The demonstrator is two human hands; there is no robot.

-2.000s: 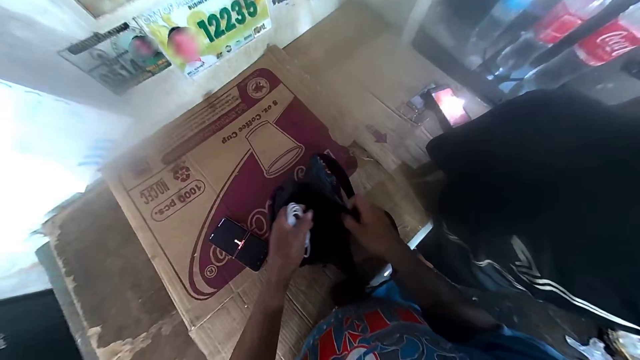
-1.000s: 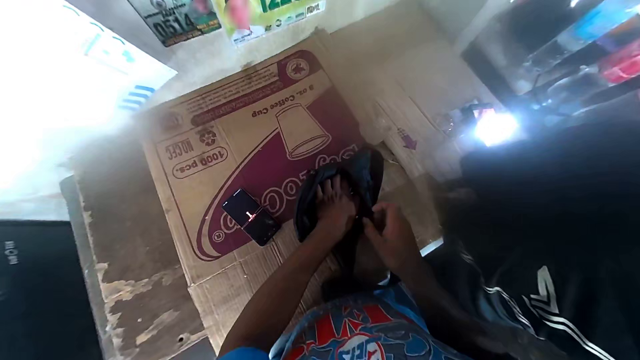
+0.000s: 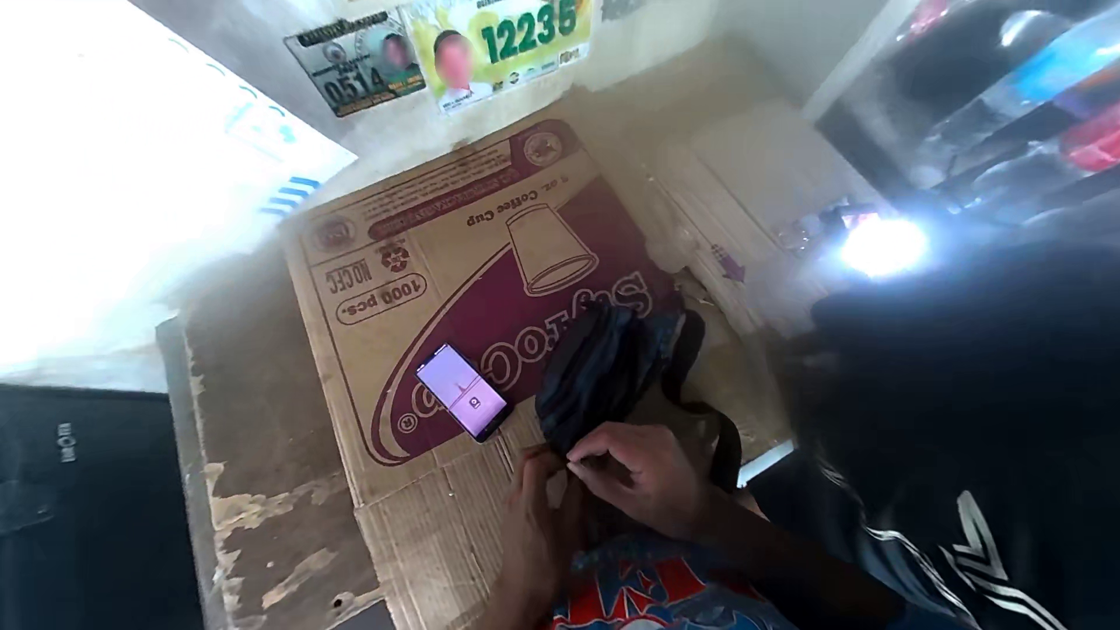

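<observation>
A dark cloth bag or pouch (image 3: 595,367) with a black strap lies bunched on the flattened cardboard box (image 3: 385,350); exactly which kind it is cannot be told. At its near edge my left hand (image 3: 538,503) pinches the dark material. My right hand (image 3: 643,472) meets it there, thumb and forefinger closed on the same edge. What small part the fingertips hold is hidden. To the left of the bag, a smartphone (image 3: 462,391) with a lit screen rests on the cardboard.
Black fabric with white stripes (image 3: 945,420) fills the right side. Beyond it are a bright light (image 3: 884,247) and plastic bottles (image 3: 1059,70). Printed bibs (image 3: 499,52) are on the wall behind. A black case or device (image 3: 87,507) stands at the lower left.
My left hand has come out from the bag's middle to its near edge, and my right hand has joined it. The white item seen in my left hand two seconds ago is out of sight.
</observation>
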